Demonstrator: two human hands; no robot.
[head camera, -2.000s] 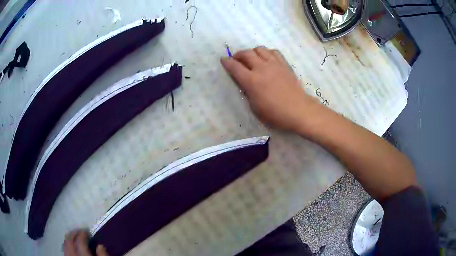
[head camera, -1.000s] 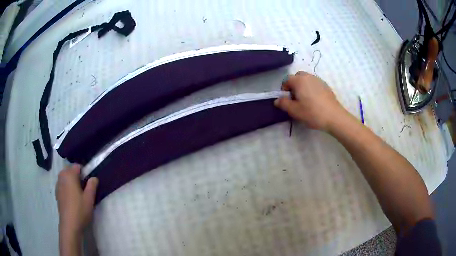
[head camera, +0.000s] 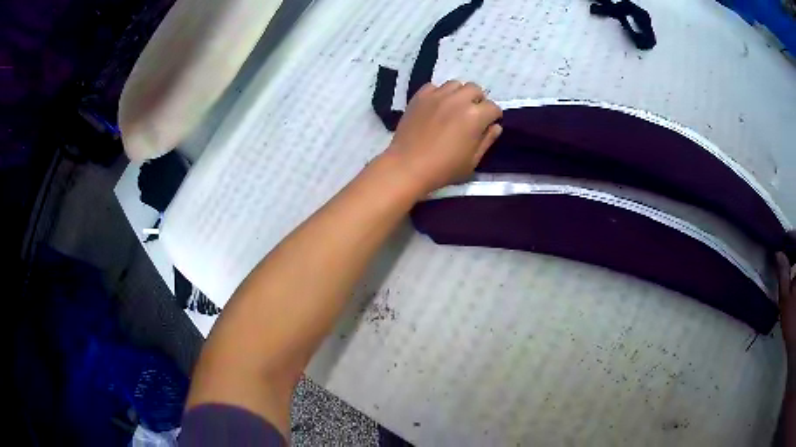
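Note:
Two curved dark purple collar pieces with white outer edges lie side by side on the pale cloth cover. My left hand (head camera: 447, 135) is closed on the left end of the upper collar piece (head camera: 602, 144). My right hand (head camera: 786, 301) is at the right picture edge, mostly cut off, with fingers at the right ends of the pieces; its grip is not clear. The lower collar piece (head camera: 567, 231) lies nearer me, a thin line along its white edge. No pen is in view.
A black fabric strip (head camera: 425, 57) lies beyond my left hand, and a looped black strip (head camera: 634, 22) is at the top. A pale rounded padded board (head camera: 188, 74) is at upper left. Blue things are on the floor at lower left. Thread bits dot the cover (head camera: 524, 349).
The view has swung left; iron and pen are out of sight. My left hand has gone from the lower piece to the upper one's left end. My right hand is now at the picture edge.

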